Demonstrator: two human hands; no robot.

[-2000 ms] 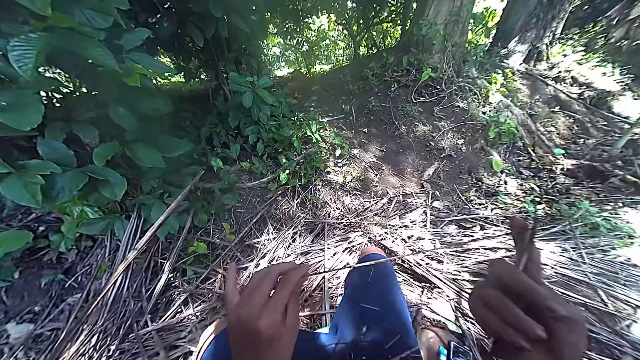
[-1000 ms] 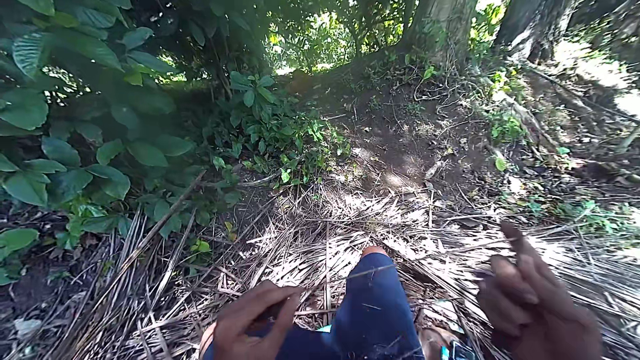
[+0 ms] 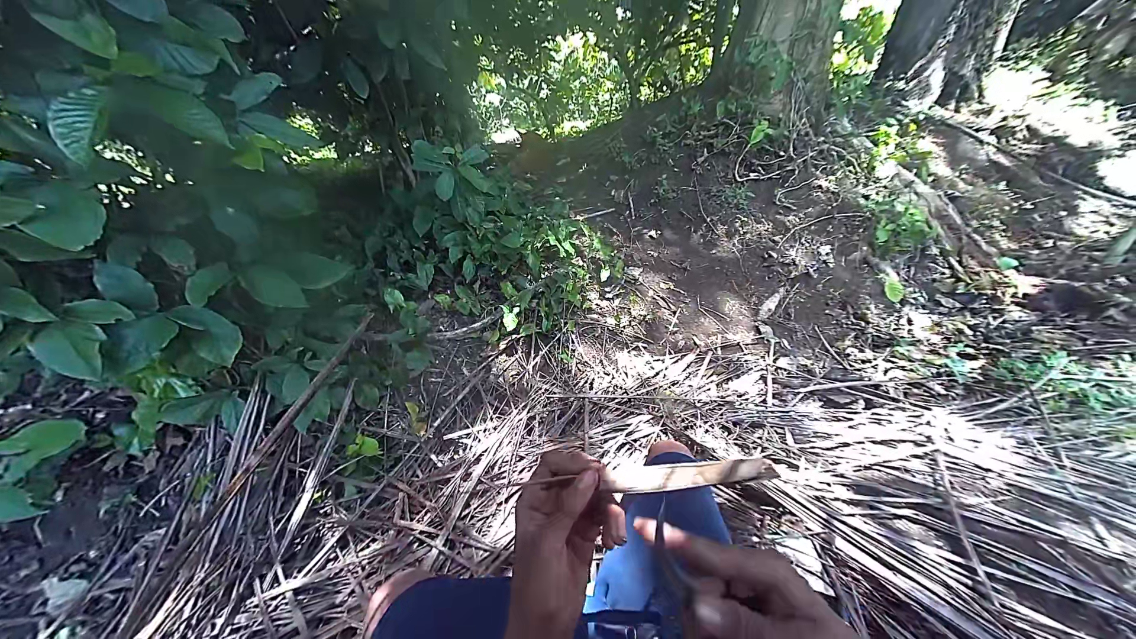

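Observation:
My left hand (image 3: pixel 568 506) pinches a pale, flat strip of dried plant material (image 3: pixel 688 475), which extends to the right over my knee in dark blue clothing. To the lower right, my right hand (image 3: pixel 745 577) holds a dark, thin-bladed tool, likely a knife (image 3: pixel 664 555), with its narrow tip pointing up just below the strip. The tool is blurred, and its handle is mostly hidden by the fingers. One finger stretches along the tool toward the strip.
Dry palm-like stalks and fronds (image 3: pixel 887 479) cover the ground around my legs. Leafy green bushes (image 3: pixel 133 293) stand at the left. A bare soil slope (image 3: pixel 701 257) rises ahead to a tree trunk (image 3: pixel 781 62), with exposed roots (image 3: pixel 950 213) at the right.
My right hand has moved left and down, close to my left hand. The wider pale strip now shows in my left hand, where a thin strand showed before.

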